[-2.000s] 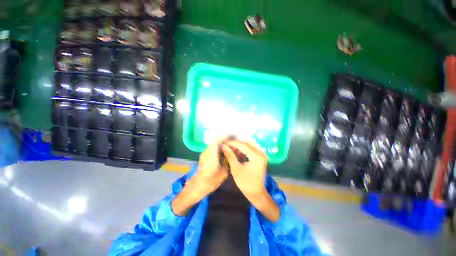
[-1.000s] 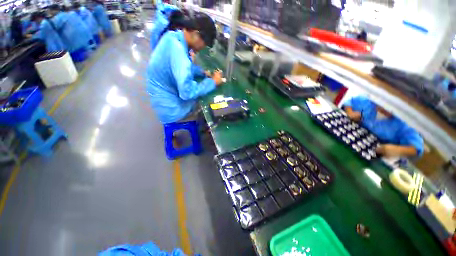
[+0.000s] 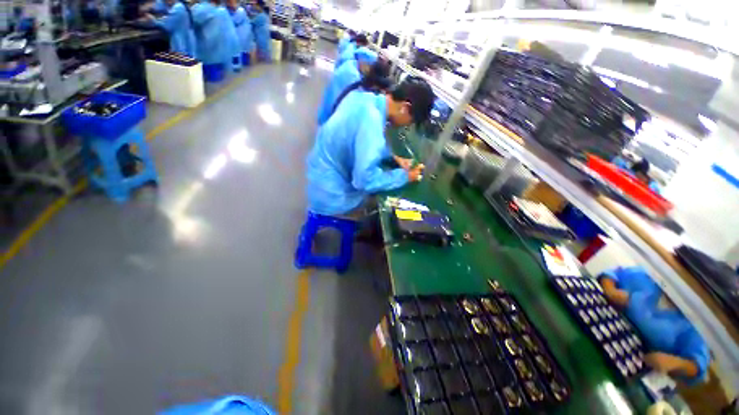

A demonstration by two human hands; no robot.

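Neither of my hands shows; only a piece of blue sleeve or smock shows at the bottom edge. The black blister tray (image 3: pixel 454 357) lies nearest in front on the green bench mat, cut off by the bottom edge. Its right-hand pockets hold gold-rimmed units (image 3: pixel 516 347); many left-hand pockets look empty. A small loose part (image 3: pixel 495 285) lies on the mat just beyond the tray's far edge.
A person in blue (image 3: pixel 350 162) sits on a blue stool (image 3: pixel 325 241) along the bench. A dark box with a yellow label (image 3: pixel 421 224) stands beyond the tray. Another person (image 3: pixel 660 320) is across, at a tray of pale parts (image 3: pixel 601 324). A shelf (image 3: pixel 559 182) runs above.
My view has swung from the green parts tray and my hands toward the aisle on the left. The green tray and both hands have left the picture; the black tray sits lower.
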